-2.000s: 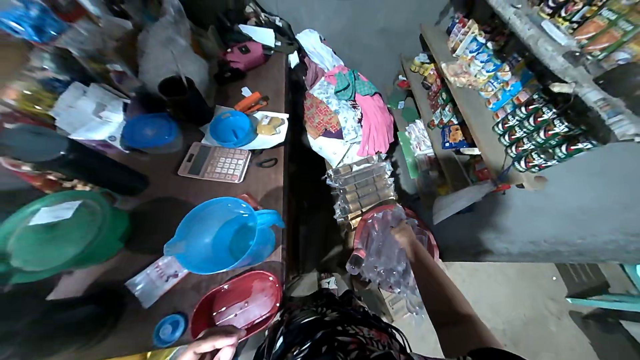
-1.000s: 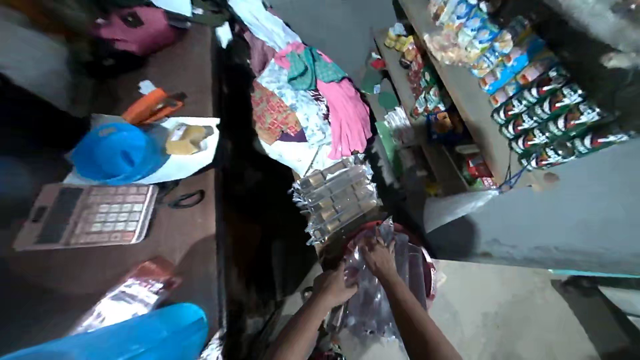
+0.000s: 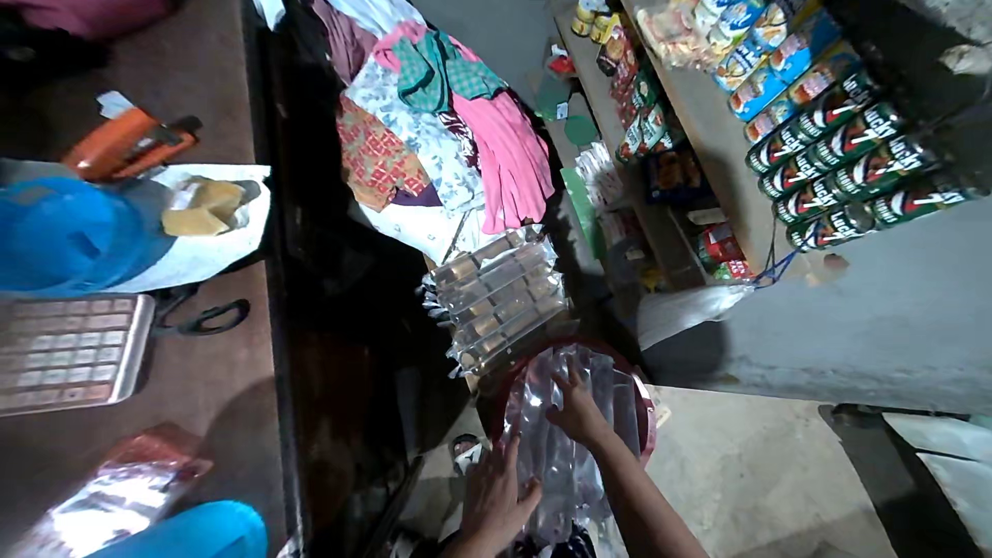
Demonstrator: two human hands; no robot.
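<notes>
Several clear plastic tubes or sleeves [image 3: 554, 457] lie side by side across a dark red round basin [image 3: 647, 418]. My right hand [image 3: 577, 411] rests on their upper part with its fingers spread. Palm down, my left hand [image 3: 496, 496] is at their lower left edge, fingers apart. Neither hand is closed on anything. Just beyond the basin are stacked clear packs with short brown pieces inside [image 3: 500, 298]. A pile of folded clothes [image 3: 442, 124] lies behind those packs.
On the dark table [image 3: 225, 387] at left are a blue plastic container [image 3: 70, 232], an orange tool [image 3: 128, 147], a calculator [image 3: 70, 353] and black scissors [image 3: 209, 318]. Shelves [image 3: 713, 155] with cans and packets stand at right, a white plastic bag [image 3: 686, 314] hanging below.
My left hand, over the table beside a red container two seconds ago, has come to the plastic tubes. The right hand has stayed at them. The view has shifted and come closer to the basin.
</notes>
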